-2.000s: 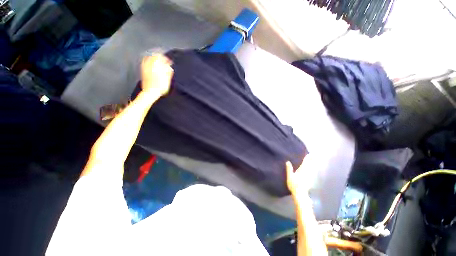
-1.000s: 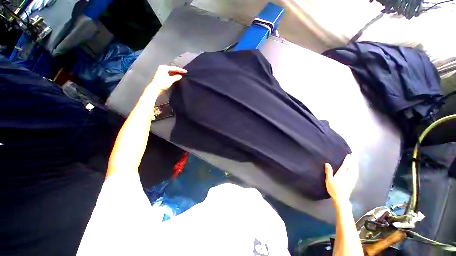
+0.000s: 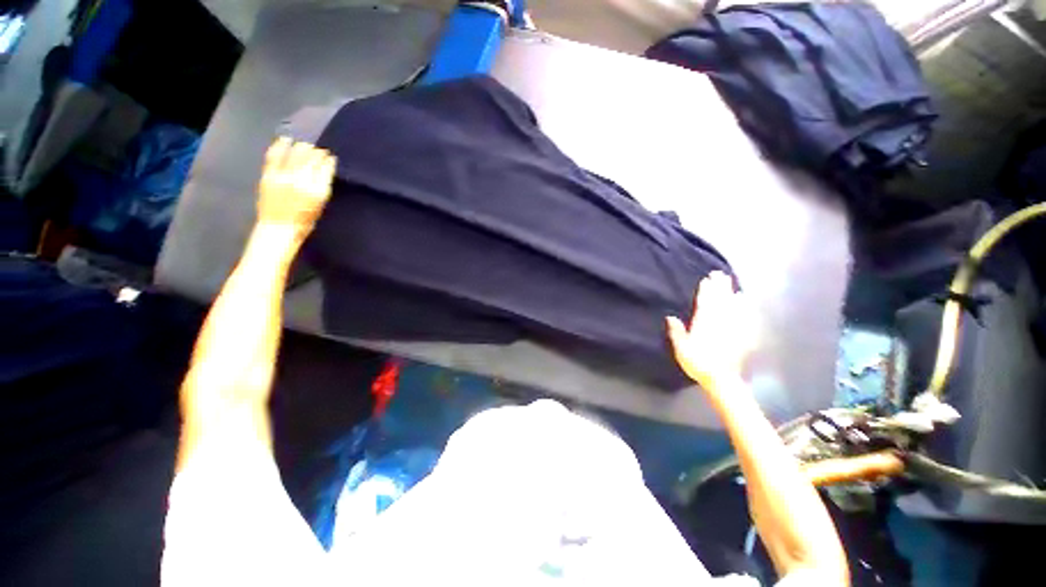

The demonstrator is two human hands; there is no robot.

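Observation:
A dark navy garment [image 3: 482, 229] lies spread over the grey pressing table [image 3: 791, 333], with long folds running from upper left to lower right. My left hand [image 3: 295, 184] is at the garment's left edge, with its fingers bent over the cloth's edge. My right hand [image 3: 713, 330] lies at the garment's right end, thumb apart from the fingers, its fingertips at the cloth's edge. Glare hides part of my right hand's outline. A steam iron with an orange-brown handle [image 3: 855, 468] rests at the table's lower right end.
A crumpled navy pile [image 3: 820, 86] lies at the far right. A blue bar [image 3: 465, 46] stands at the far edge. A yellowish hose [image 3: 950, 333] rises at right. A dark heap [image 3: 69, 378] is at left. A red strip [image 3: 385, 385] hangs near the front edge.
The view has shifted, so the table sits higher in the picture. The garment remains spread between both hands. The phone-like item by my left forearm no longer shows.

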